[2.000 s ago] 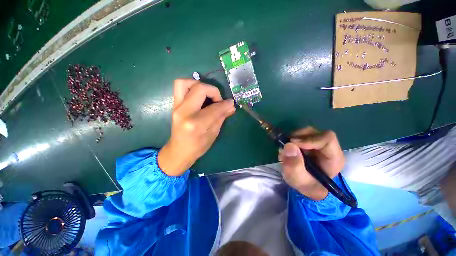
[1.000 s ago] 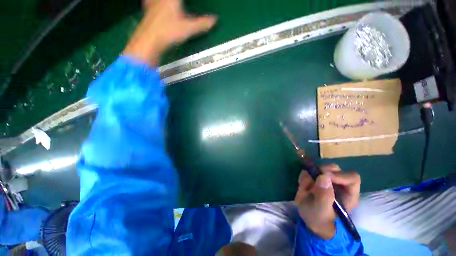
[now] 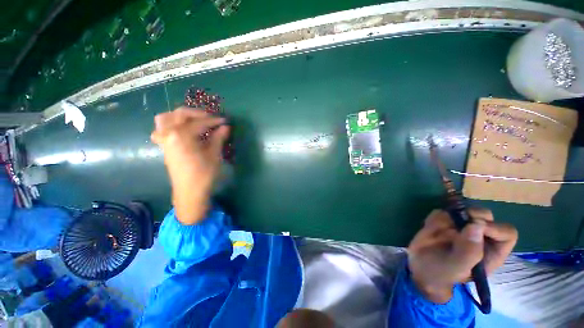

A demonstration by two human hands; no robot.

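My right hand [image 3: 451, 253] is closed around the black soldering iron [image 3: 460, 214]; its metal tip points up and left, over the green bench beside the cardboard. A green circuit board [image 3: 365, 144] with a grey area and a white patch lies flat on the bench between my hands. My left hand [image 3: 192, 144] is over the heap of small dark red components [image 3: 203, 99] and covers part of it. Its fingers are bent together at the heap; whether they hold a piece cannot be told.
A tan cardboard pad [image 3: 519, 154] with rows of tiny bits and a solder wire [image 3: 506, 178] across it lies on the right. A white tub [image 3: 535, 77] of silvery parts stands top right. A pale rail [image 3: 275, 40] runs along the back. A black fan [image 3: 102, 240] is lower left.
My left hand has come back from beyond the rail to the component heap. A circuit board now lies on the bench where none lay one second ago. The iron stays in my right hand.
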